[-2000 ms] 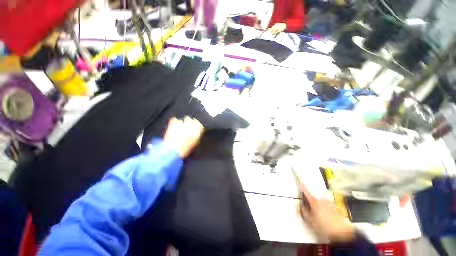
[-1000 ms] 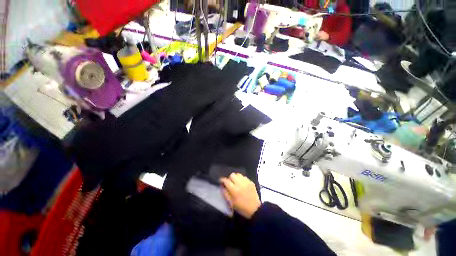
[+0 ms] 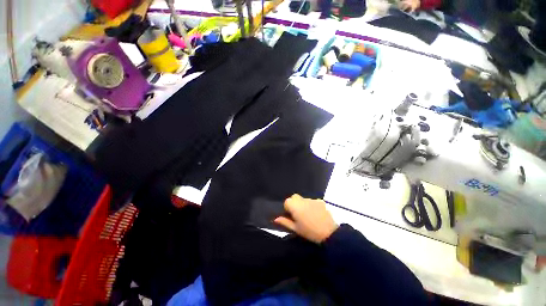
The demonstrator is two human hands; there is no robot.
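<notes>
A large black garment panel (image 3: 257, 161) lies over the table's front edge and hangs down toward my lap. My right hand (image 3: 311, 219), in a dark sleeve, is over its lower part. Thumb and fingers pinch a small dark grey cloth piece (image 3: 266, 212), which lies against the panel. A pale sliver shows just below it. My left hand is not visible; only blue cloth (image 3: 190, 294), which looks like its sleeve, shows at the bottom edge beside the panel.
The white sewing machine head (image 3: 443, 146) stands at right, with black scissors (image 3: 421, 207) before it. More black panels (image 3: 179, 125) lie at left. A red basket (image 3: 99, 239) is lower left; a tray of thread spools (image 3: 350, 63) is at the back.
Since one second ago, the pale grey patch near my right hand has shrunk to a sliver, and a dark piece shows at the fingertips. The panel has shifted, opening a white gap on its left.
</notes>
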